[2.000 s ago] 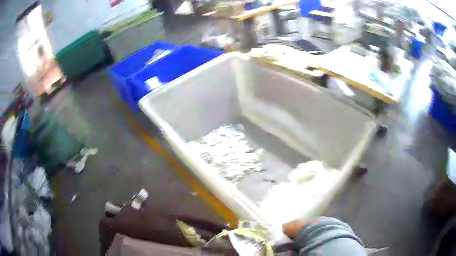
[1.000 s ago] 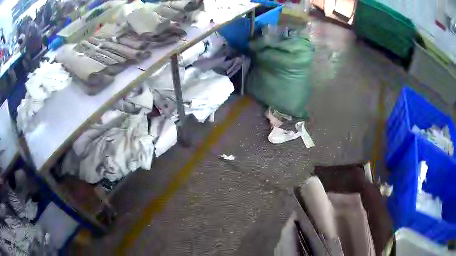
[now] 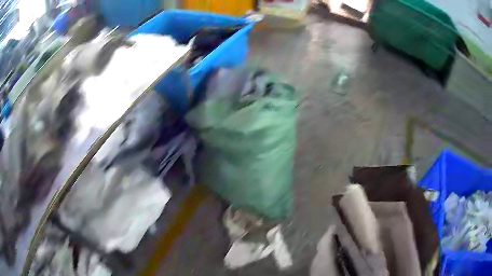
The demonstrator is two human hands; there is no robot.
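Observation:
A cut-piece bundle (image 3: 396,226) of dark brown and grey-taupe cloth, partly rolled, shows at the lower right, cut off by the bottom edge. Its pieces stand up with their ends pointing away from me. A sliver of pale yellow-green cloth shows at its right side. Neither of my hands is in the picture, so what holds the bundle is hidden.
A green sack (image 3: 248,156) stands on the floor, with pale scraps (image 3: 259,250) before it. A cloth-laden table (image 3: 89,153) is on the left. A light-blue bin (image 3: 224,56) stands behind the sack, a dark-blue crate (image 3: 438,180) at right, a green bin (image 3: 415,32) farther back.
The view has swung from the white cart to the table side and moved nearer the green sack. The bundle stays low in view. My hand, visible two seconds ago, is out of the picture.

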